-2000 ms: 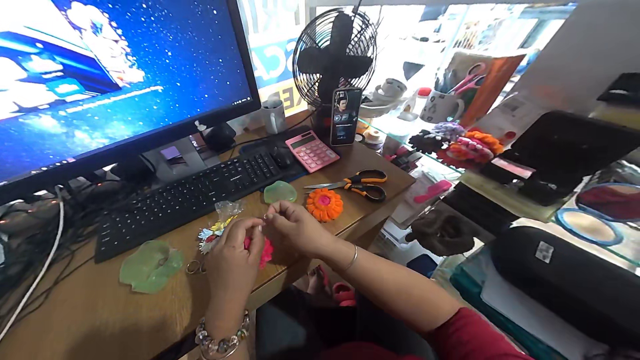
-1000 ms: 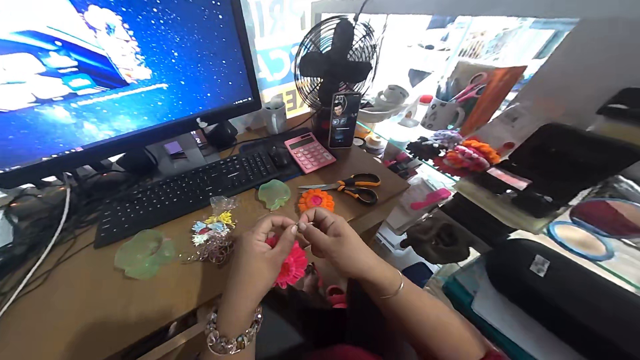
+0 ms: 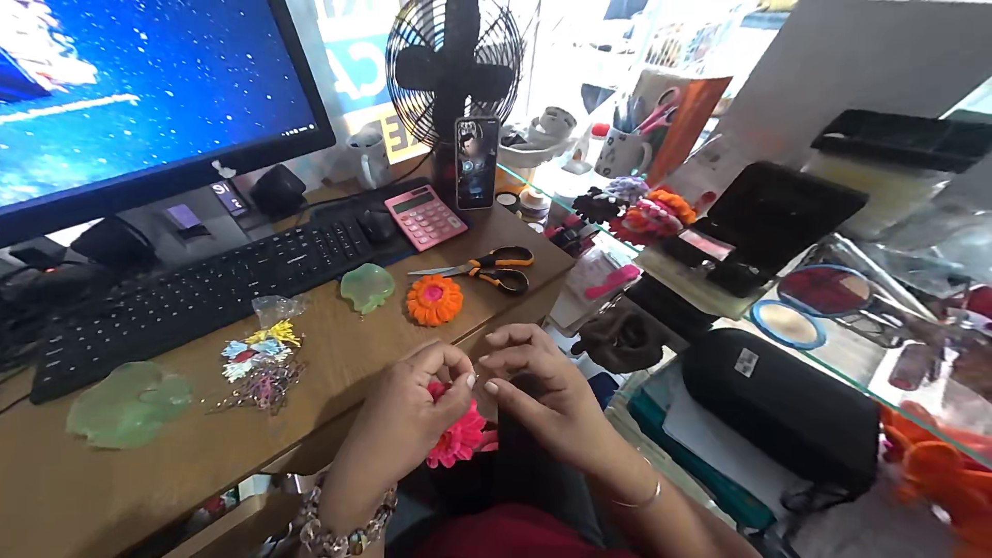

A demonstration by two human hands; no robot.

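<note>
My left hand (image 3: 418,411) holds a pink flower (image 3: 459,435) that hangs under its palm, with thumb and forefinger pinched on something tiny. My right hand (image 3: 535,395) is beside it, its fingers apart and nothing visible in them. On the wooden desk behind lie an orange flower with a pink centre (image 3: 434,300), scissors with black and orange handles (image 3: 496,267) and a small green translucent piece (image 3: 367,288). A pile of small metal pins (image 3: 267,385), yellow, blue and white stamen-like bits (image 3: 260,349) and a larger green translucent piece (image 3: 128,404) are to the left.
Along the back are a monitor (image 3: 155,93), a black keyboard (image 3: 201,294), a pink calculator (image 3: 425,217), an upright phone (image 3: 476,163) and a fan (image 3: 455,70). A glass shelf at right holds crocheted flowers (image 3: 651,215). A black case (image 3: 783,411) lies at lower right.
The fingertips of my two hands met one second ago and are now apart. The hands have moved nearer my body since two seconds ago, and the pink flower has moved from the desk's edge with them.
</note>
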